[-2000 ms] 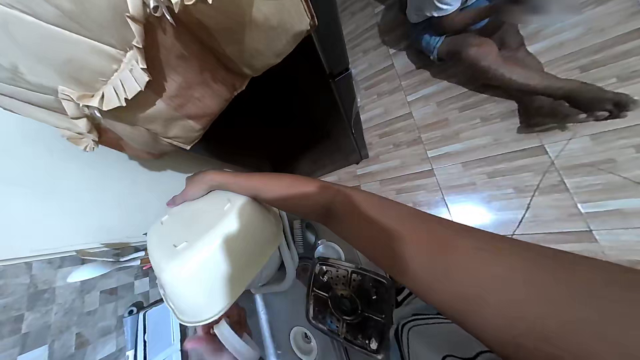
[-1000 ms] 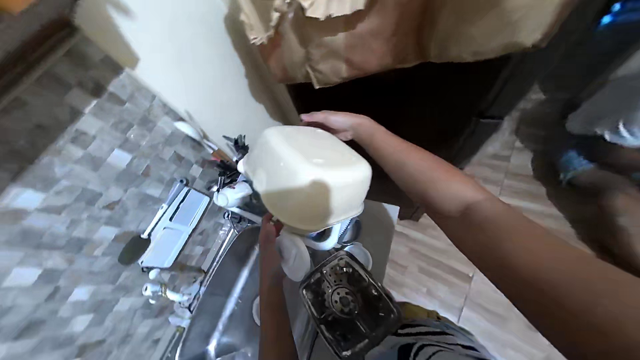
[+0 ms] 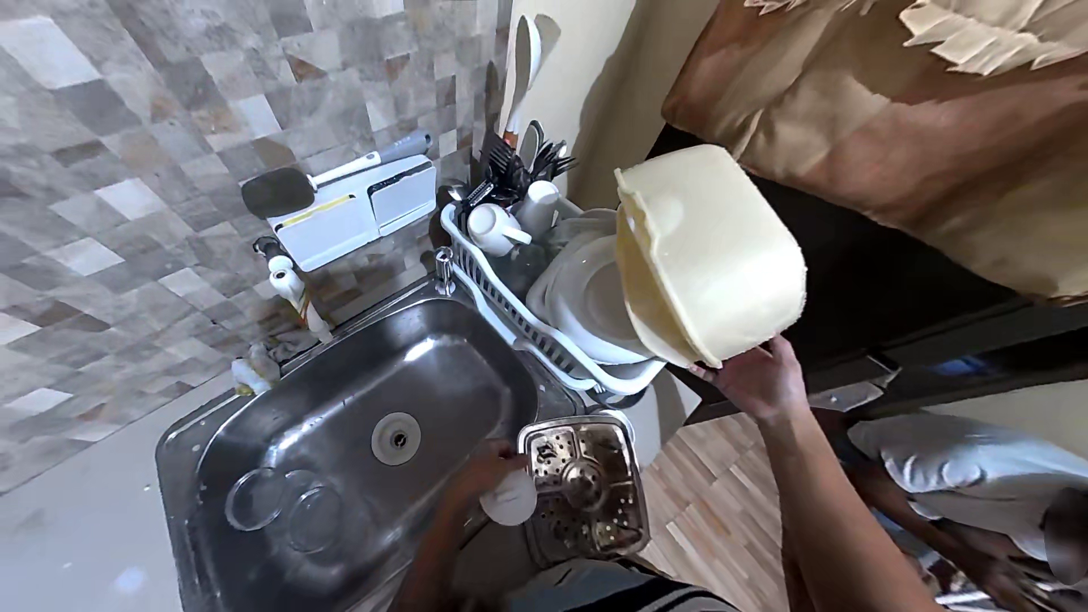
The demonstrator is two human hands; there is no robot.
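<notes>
My right hand grips the lower rim of a cream plastic tub, tilted on its side over the right end of the dish rack. White plates stand in the rack beside the tub's mouth. Near the sink's right edge, my left hand holds a small white round item, perhaps a cup or lid. A square metal strainer tray lies just right of that hand. Clear glass items rest in the steel sink.
White mugs and a cutlery holder with black utensils fill the rack's back end. A faucet and a wall holder with a spatula are on the tiled wall. Another person is at lower right, beyond a cloth-covered dark cabinet.
The view has swung toward the sink. The tub was held between both hands one second ago; now only my right hand holds it, and my left hand is lower, over the sink's edge.
</notes>
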